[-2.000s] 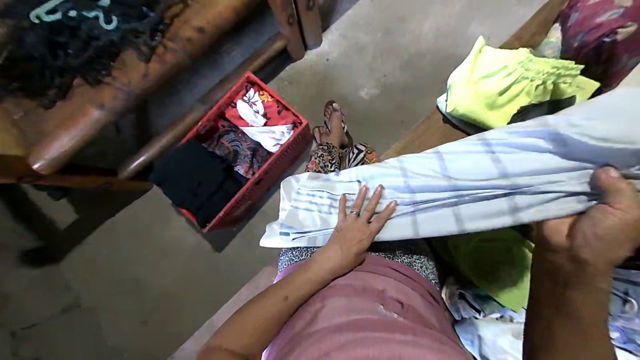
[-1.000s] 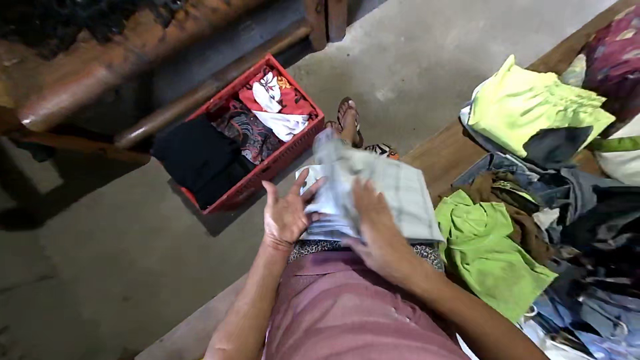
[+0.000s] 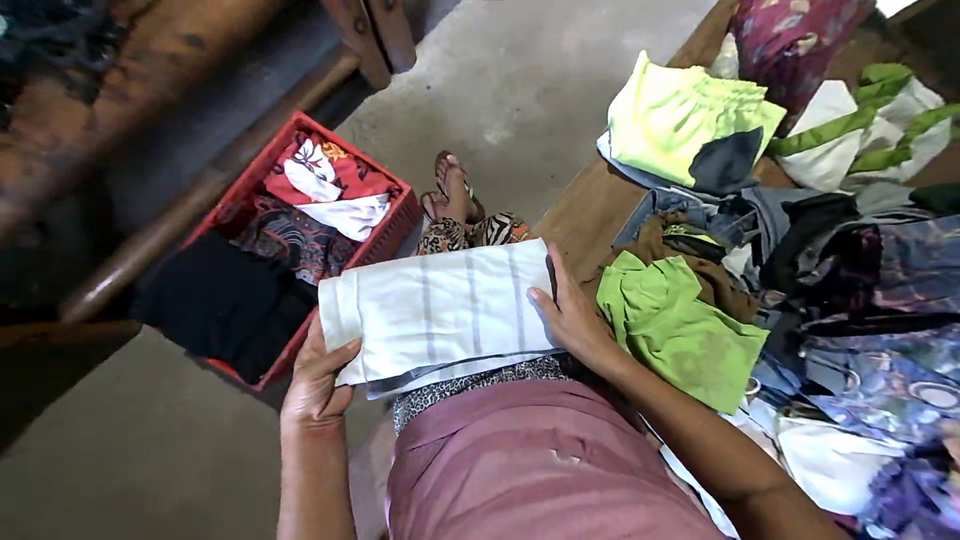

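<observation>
A folded white cloth garment with grey stripes (image 3: 450,304) lies flat between my hands, above my lap. My left hand (image 3: 321,371) grips its left end, thumb on top and fingers beneath. At the right end, my right hand (image 3: 570,315) holds the edge with its thumb on the cloth. Just right of that hand lies a crumpled lime-green garment (image 3: 682,326). A red plastic crate (image 3: 386,225) to the upper left holds a folded black garment (image 3: 225,300), a dark patterned cloth and a red and white floral cloth (image 3: 322,176).
Neon-yellow shorts (image 3: 690,120) lie folded on the wooden bench (image 3: 577,217) at upper right. A heap of mixed clothes (image 3: 840,262) spreads along the right side. Dark wooden furniture (image 3: 172,97) stands at upper left, beyond the crate. Sandalled feet (image 3: 454,184) rest on the concrete floor.
The long striped cloth stretched out to the right is now a compact folded rectangle. My right hand has come in from the far right; both hands now hold opposite ends.
</observation>
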